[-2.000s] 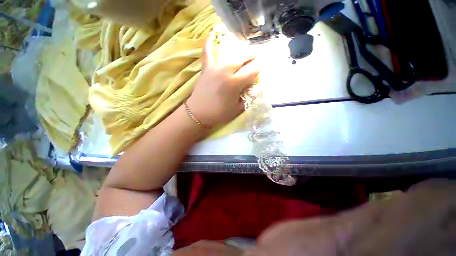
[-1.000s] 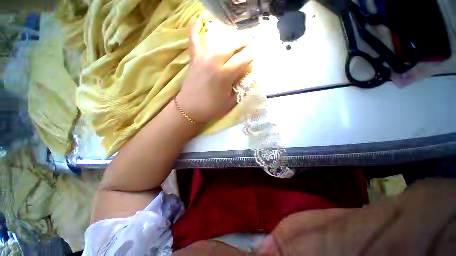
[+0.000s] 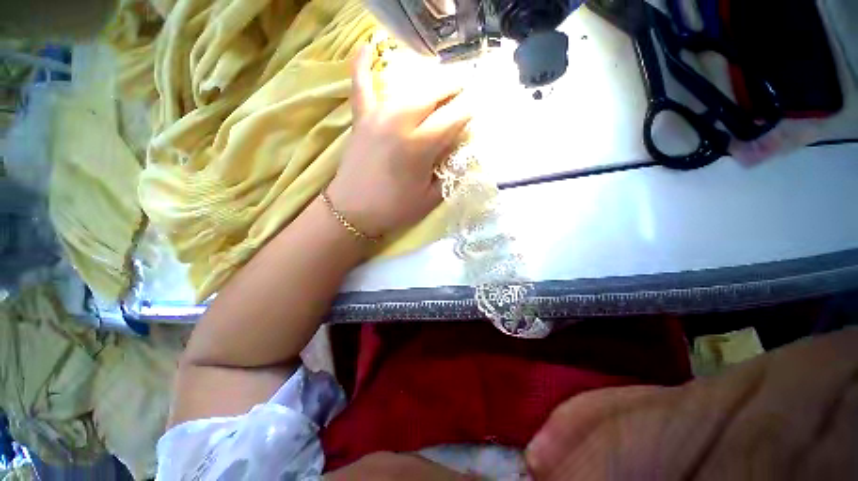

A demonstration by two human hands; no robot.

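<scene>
My left hand [image 3: 400, 155] lies palm down beside the lit needle area [image 3: 461, 52], its fingertips washed out by glare. Yellow gathered fabric [image 3: 254, 141] is heaped left of it and runs under the hand and wrist. A cream lace trim [image 3: 484, 235] comes out from under the thumb side and hangs over the front table edge; the hand seems to hold it down. A large blurred stretch of bare skin, apparently my right hand or arm [image 3: 677, 423], fills the lower right, cut off by the frame; its fingers cannot be made out.
Black-handled scissors [image 3: 687, 136] lie right of the needle, beside a black rectangle with a red edge [image 3: 795, 56]. A measuring strip [image 3: 640, 301] runs along the front table edge. More yellow pieces [image 3: 141, 395] hang at the lower left. A red apron [image 3: 470, 385] is below the table.
The view has shifted, so the machine and fabric sit slightly higher and further left. My left hand keeps its place on the work. The blurred skin at the lower right has shifted a little.
</scene>
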